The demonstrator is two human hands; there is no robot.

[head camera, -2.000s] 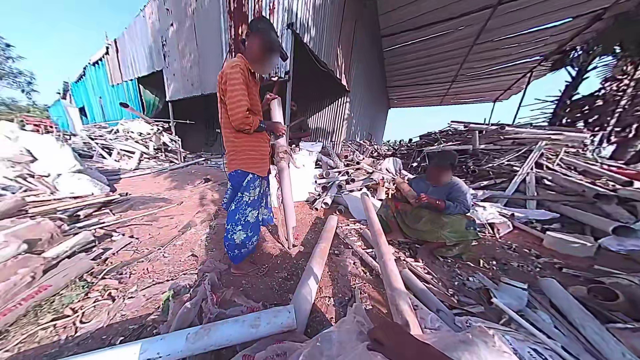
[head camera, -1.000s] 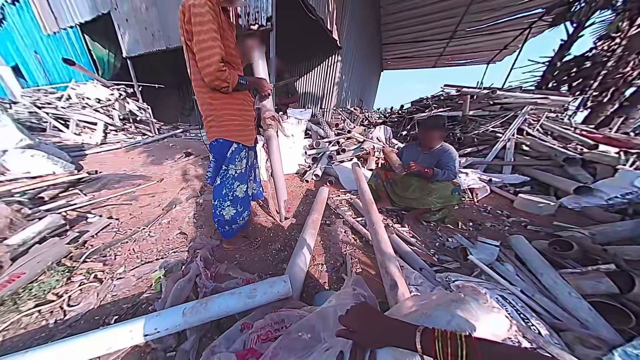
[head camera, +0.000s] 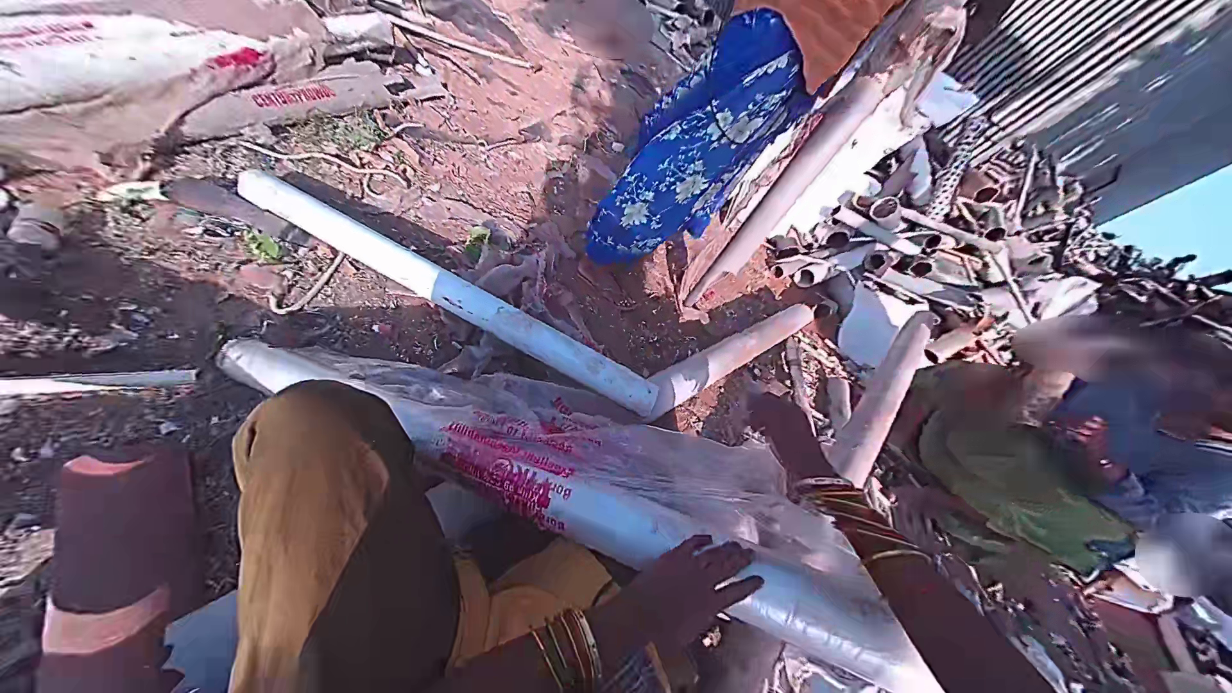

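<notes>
A long white pipe [head camera: 616, 520] lies aslant beside my bent knee, partly covered by clear plastic film [head camera: 693, 462] with red print. My left hand [head camera: 683, 587], with bangles at the wrist, rests on the covered pipe, fingers spread. Beyond the pipe, my right hand [head camera: 784, 438] is at the film's far edge; it is dark, and its grip cannot be made out. Another white pipe [head camera: 481, 308] lies on the soil past the film, its end at a shorter, dusty pipe [head camera: 736, 356]. A further pipe [head camera: 885, 399] lies beyond my right hand.
A person in a blue flowered cloth [head camera: 698, 144] stands ahead, beside an upright pipe [head camera: 784, 183]. Another person in a green cloth [head camera: 1011, 481] sits at right. Behind them is a heap of pipe pieces [head camera: 895, 231]. Printed sacks [head camera: 125, 77] lie at upper left.
The view has swung down and tilted. My left hand and knee are now in view, along with a film-covered pipe. My right hand, on the plastic a second ago, is still beside it.
</notes>
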